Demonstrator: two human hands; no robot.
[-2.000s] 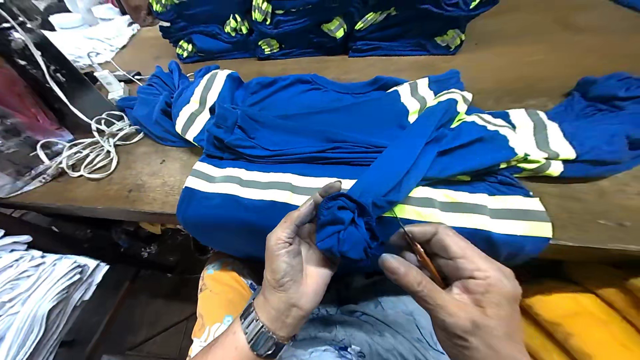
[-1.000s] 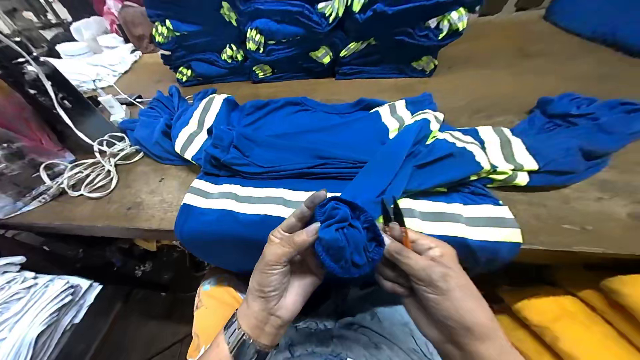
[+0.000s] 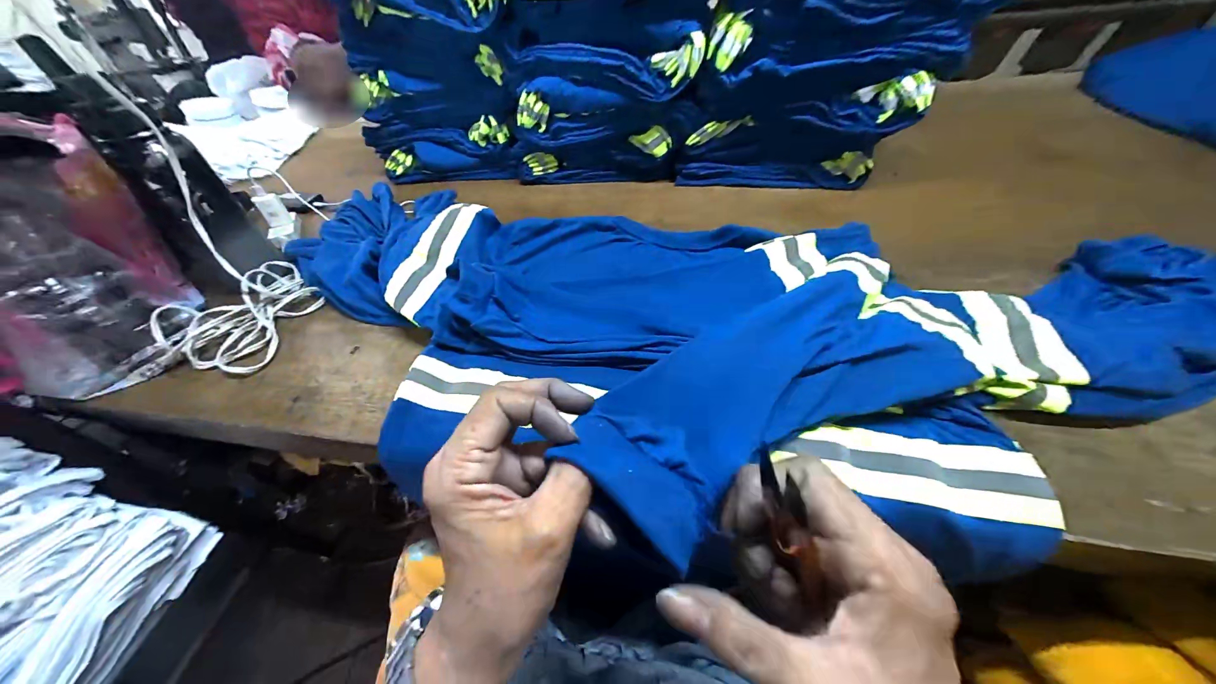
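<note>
A blue garment [image 3: 617, 285] with silver and yellow-edged reflective bands lies across the wooden table, its near part hanging over the front edge. My left hand [image 3: 513, 513] pinches the open end of a blue sleeve [image 3: 665, 446] between thumb and fingers. In my right hand [image 3: 836, 570] are small thread snips [image 3: 793, 541], their dark blades apart and pointing up beside the sleeve end. The fingers of that hand are close against the cloth; whether they grip it too is hidden.
Stacks of folded blue garments [image 3: 598, 104] stand at the back of the table [image 3: 1007, 180]. A coiled white cable [image 3: 237, 323] lies at the left, near a black machine. White cloths [image 3: 85, 570] are piled at lower left, yellow cloth [image 3: 1111, 627] at lower right. Another person's hand [image 3: 326, 81] is at upper left.
The sleeve end, bunched up before, is now spread flatter with its opening facing down toward me. My left hand has shifted its hold to the edge. The snips stay in my right hand.
</note>
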